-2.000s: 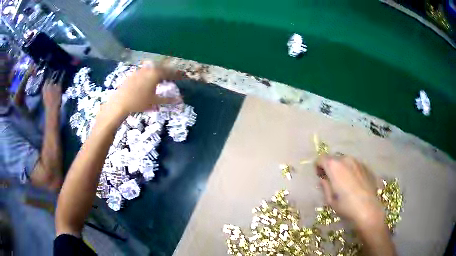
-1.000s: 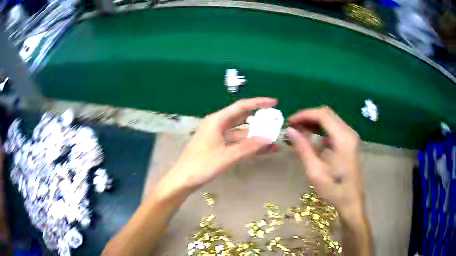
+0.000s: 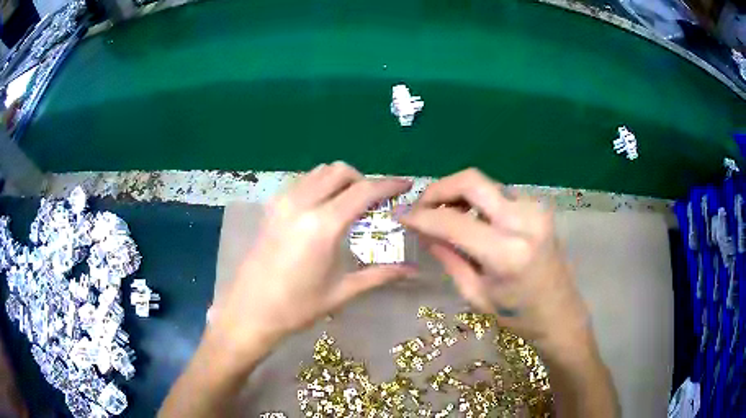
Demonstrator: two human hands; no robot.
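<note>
My left hand (image 3: pixel 303 245) holds a white plastic housing (image 3: pixel 380 241) between thumb and fingers, above the tan work board (image 3: pixel 630 286). Its slotted face shows, with some gold in the slots. My right hand (image 3: pixel 499 241) is at the housing's upper right edge, thumb and fingertips brought together. Whether a small part is between those fingertips cannot be seen. A loose heap of brass contacts (image 3: pixel 352 388) lies on the board below my hands.
A pile of white housings (image 3: pixel 78 302) lies on the dark surface at left, one housing (image 3: pixel 144 298) apart. Beyond the pale worn rail (image 3: pixel 180 186), the green belt (image 3: pixel 245 98) carries spaced white pieces (image 3: pixel 405 104). A blue rack (image 3: pixel 716 286) stands at right.
Two seconds ago my hands were apart, left at the housing pile and right over the board. Now they are together at the housing, whose slotted face has turned into view. The camera view has shifted.
</note>
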